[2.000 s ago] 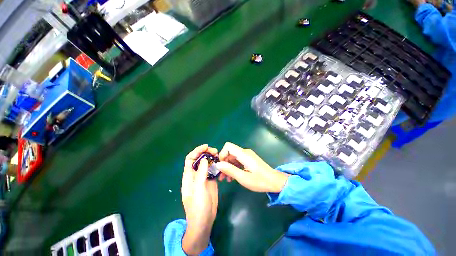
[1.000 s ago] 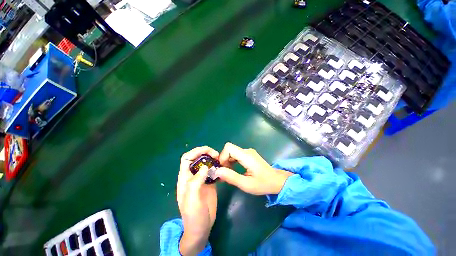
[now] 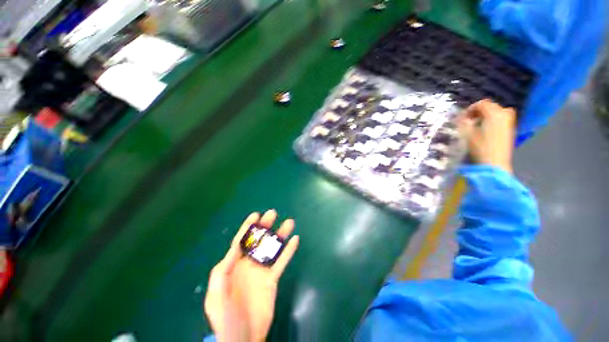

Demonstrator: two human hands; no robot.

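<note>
My left hand (image 3: 244,294) is palm up and holds a small black watch housing (image 3: 263,244) on its fingers. Yellow parts and a white area show inside the housing. My right hand (image 3: 491,133) is at the right edge of the clear blister tray (image 3: 360,190), its fingers bent over the tray's upper right part. Blur hides whether the fingertips hold a piece. The tray carries rows of white-and-dark display modules (image 3: 378,145).
A black ribbed tray (image 3: 427,57) lies beyond the clear tray, near another person's blue sleeve (image 3: 534,27). Loose housings (image 3: 282,97) are spaced along the green bench (image 3: 200,174). A blue device (image 3: 33,194) and white papers (image 3: 137,80) are at the left.
My right hand has left the housing and moved up and right to the clear tray. My left hand has opened flatter under the housing. The view has shifted, and the white foam tray is nearly out of view.
</note>
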